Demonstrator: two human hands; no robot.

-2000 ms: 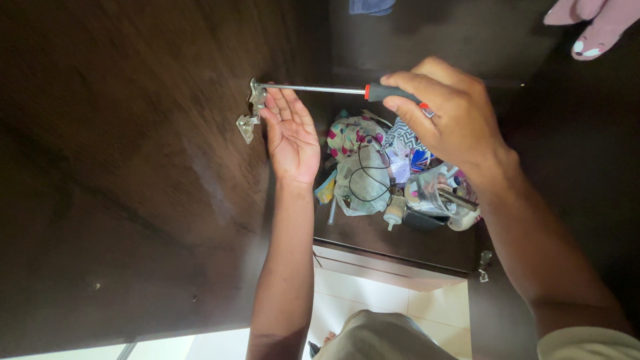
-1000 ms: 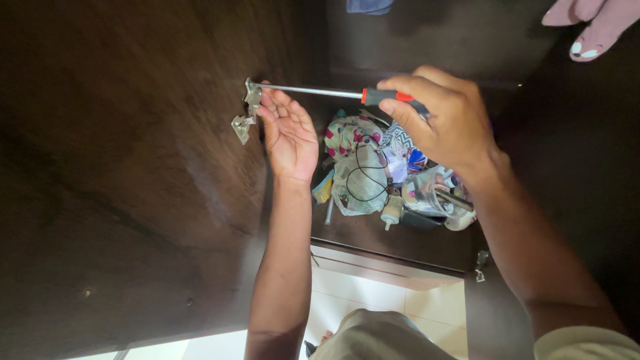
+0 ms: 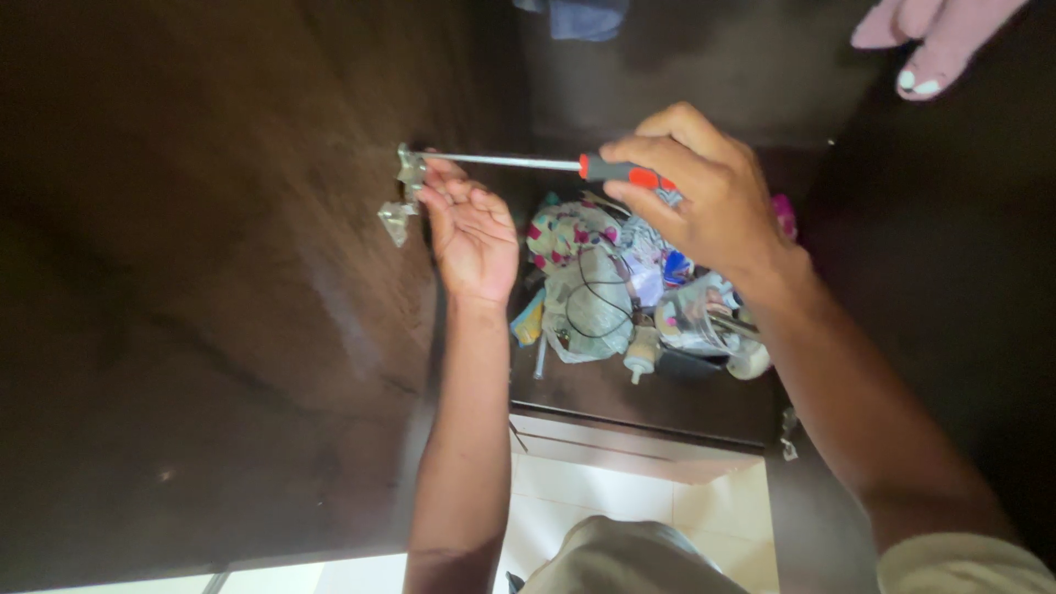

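Note:
A metal cabinet hinge (image 3: 411, 169) is on the dark wooden door panel (image 3: 206, 289) at the left. My left hand (image 3: 478, 235) is palm up beside it, with thumb and fingertips pinching the hinge's edge. My right hand (image 3: 701, 186) grips the black and red handle of a screwdriver (image 3: 511, 162). Its shaft runs level to the left, and the tip meets the upper part of the hinge. The screw under the tip is too small to make out. The hinge's loose arm end (image 3: 396, 223) juts out below.
Below my hands a dark shelf (image 3: 577, 396) holds a plastic bag (image 3: 587, 309), a clear container (image 3: 697, 318), a small bottle (image 3: 642, 351) and cloths. Another hinge (image 3: 789, 433) is on the right panel. Pink plush fabric (image 3: 940, 49) hangs at the top right.
My right hand has shifted its hold on the screwdriver handle, with the fingers turned a little. The screwdriver tip and my left hand stay at the hinge.

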